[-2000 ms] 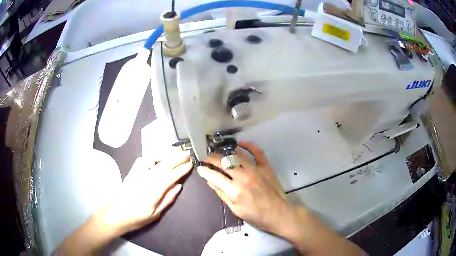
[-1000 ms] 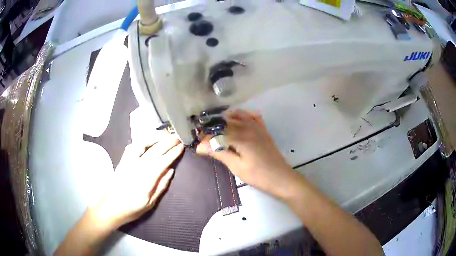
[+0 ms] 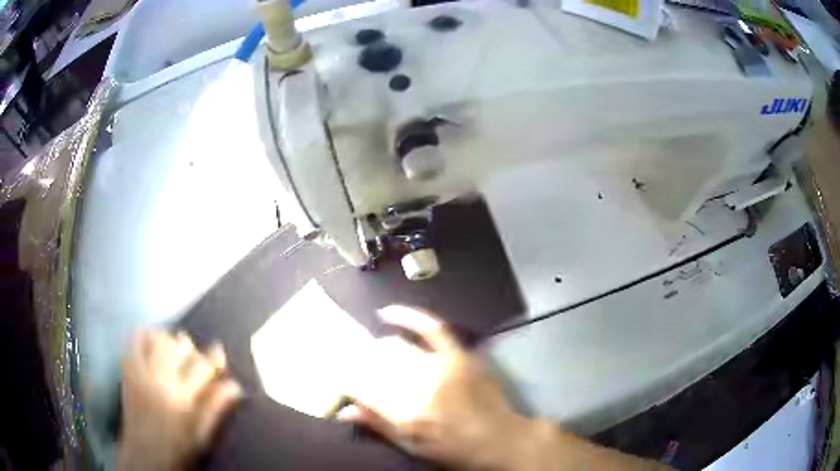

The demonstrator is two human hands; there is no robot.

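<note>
The dark garment panel lies under the left end of the sewing machine head and reaches toward me; part of it shows right of the needle area. A pale five-sided piece lies over the panel, its left part visible and bright with glare. My right hand is on the piece's right side, thumb and fingers around it. My left hand is blurred, fingers curled at the panel's left edge; blur hides whether it grips the cloth. The presser foot area is small and partly dark.
The off-white machine head spans the top, with a ribbed tension knob and a lower cream knob near the needle. A blue tube is behind. The white table edge at left has clear plastic. A dark opening is at right.
Both hands have left the needle area and moved toward me, the left also outward. The panel now lies differently and extends right of the needle. The pale piece now shows at my right hand.
</note>
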